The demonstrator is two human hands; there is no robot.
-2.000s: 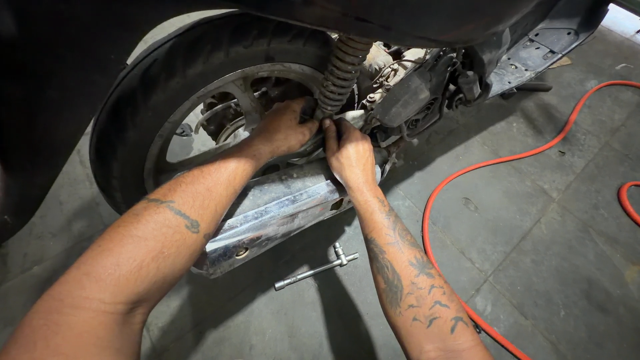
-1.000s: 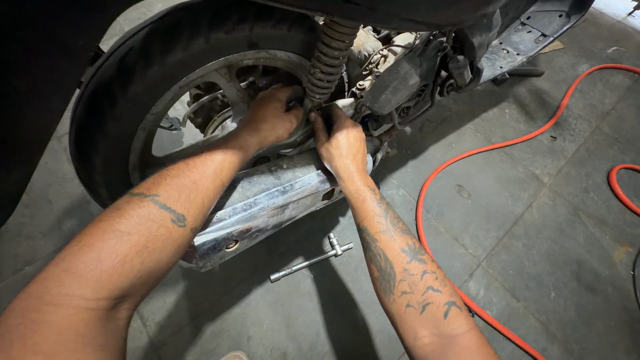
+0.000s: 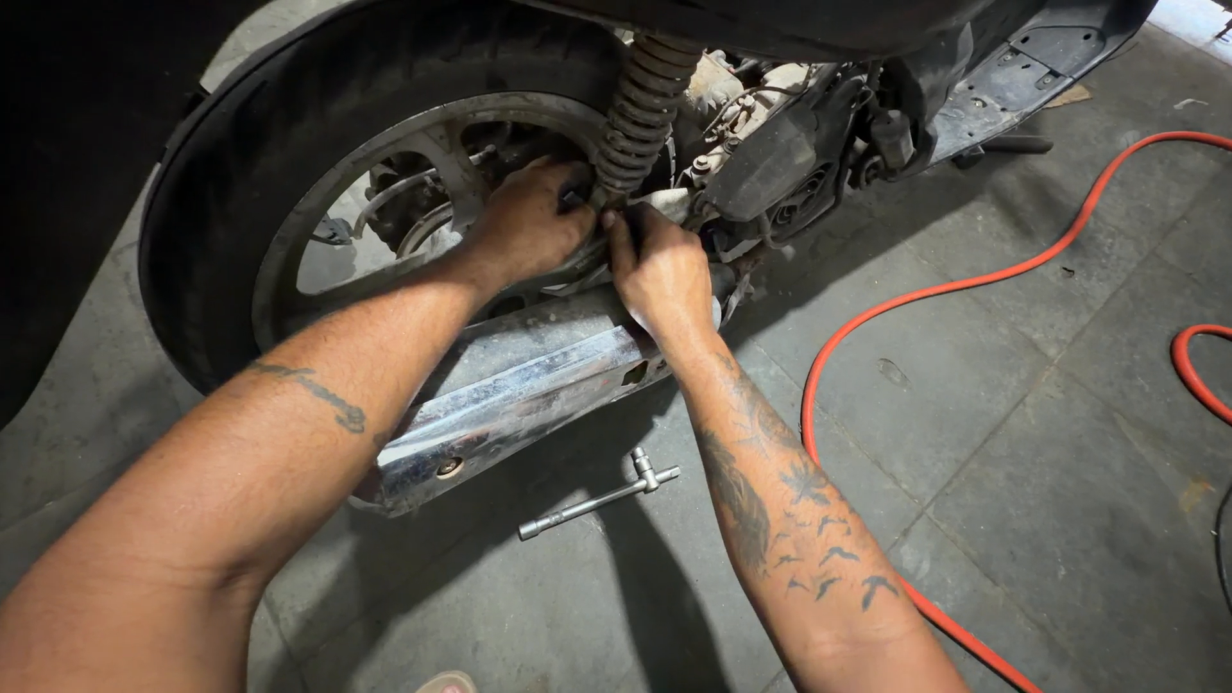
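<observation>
Both hands work at the lower end of a scooter's coil-spring shock absorber point(image 3: 647, 115). My left hand point(image 3: 539, 219) is beside its left side, in front of the rear wheel point(image 3: 462, 164), with fingers curled; whether it grips anything is hidden. My right hand point(image 3: 659, 265) has its thumb and fingertips at the shock's lower mount, just right of the left hand; what lies between them cannot be made out. Below the hands runs the exhaust muffler with a metal heat shield point(image 3: 520, 380). The engine point(image 3: 760, 159) is to the right of the shock.
A sliding T-handle socket wrench point(image 3: 597, 500) lies on the tiled floor point(image 3: 962, 423) below the muffler. A red hose point(image 3: 818, 375) curves over the floor at right. The scooter's dark body point(image 3: 789, 24) overhangs the top, and a footboard point(image 3: 1020, 87) is at upper right.
</observation>
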